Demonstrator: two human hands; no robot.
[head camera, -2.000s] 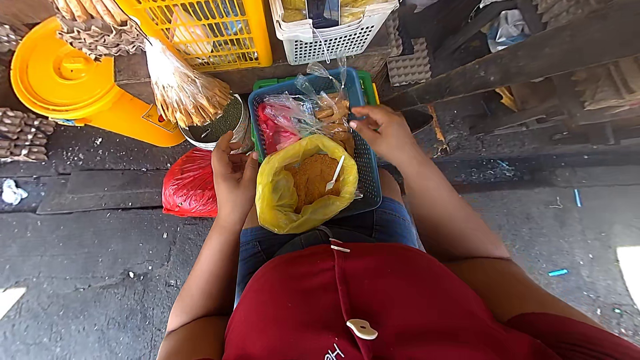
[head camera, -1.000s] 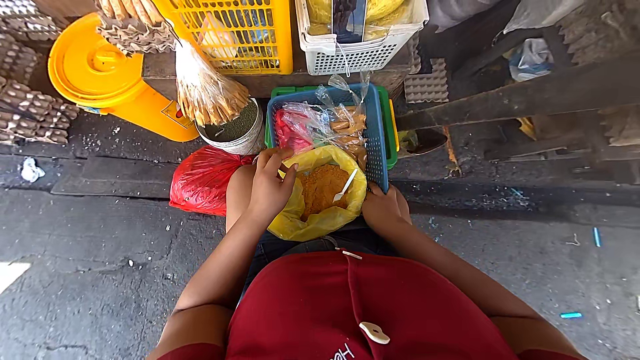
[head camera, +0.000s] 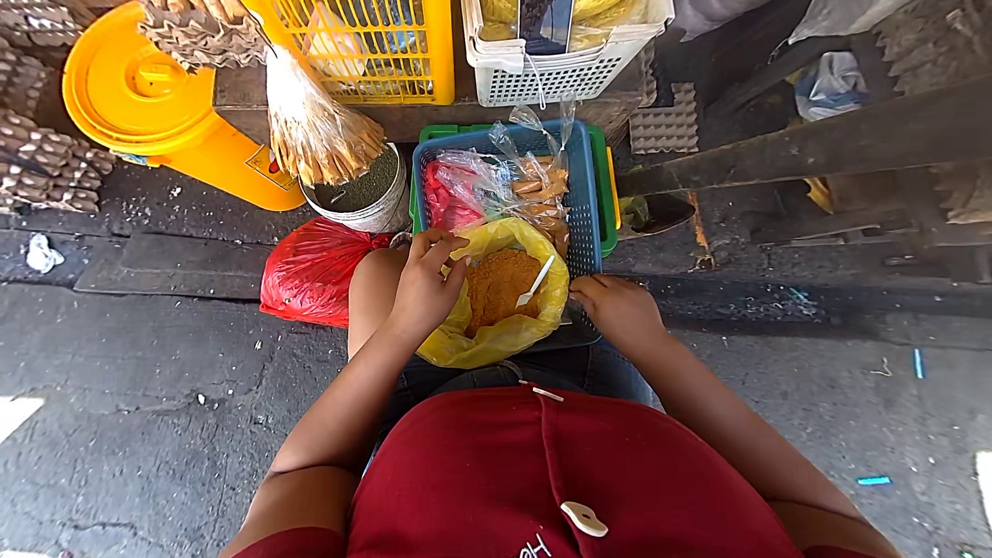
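A yellow plastic bag (head camera: 449, 345) holding orange-brown powder (head camera: 500, 288) stands open at my lap, in the near part of a blue plastic basket (head camera: 587, 186). On the powder lies a white plastic spoon (head camera: 536, 280). My left hand (head camera: 434, 283) is at the bag's upper left rim, fingers bent; whether it pinches anything is unclear. At the basket's right edge rests my right hand (head camera: 618, 310), its fingertips touching the rim; its grip cannot be made out. Behind the bag lie small filled plastic packets (head camera: 542, 194) and pink plastic (head camera: 449, 198).
A red plastic bag (head camera: 310, 275) and a pail of green grains (head camera: 364, 186) stand left of the basket. Beyond are a yellow lidded bin (head camera: 147, 77), a yellow crate (head camera: 434, 54) and a white basket (head camera: 573, 74). A wooden beam (head camera: 775, 151) crosses at right.
My right hand has moved from above the packets down to the basket's right edge. My left hand has come to the bag's upper left rim from beside the basket.
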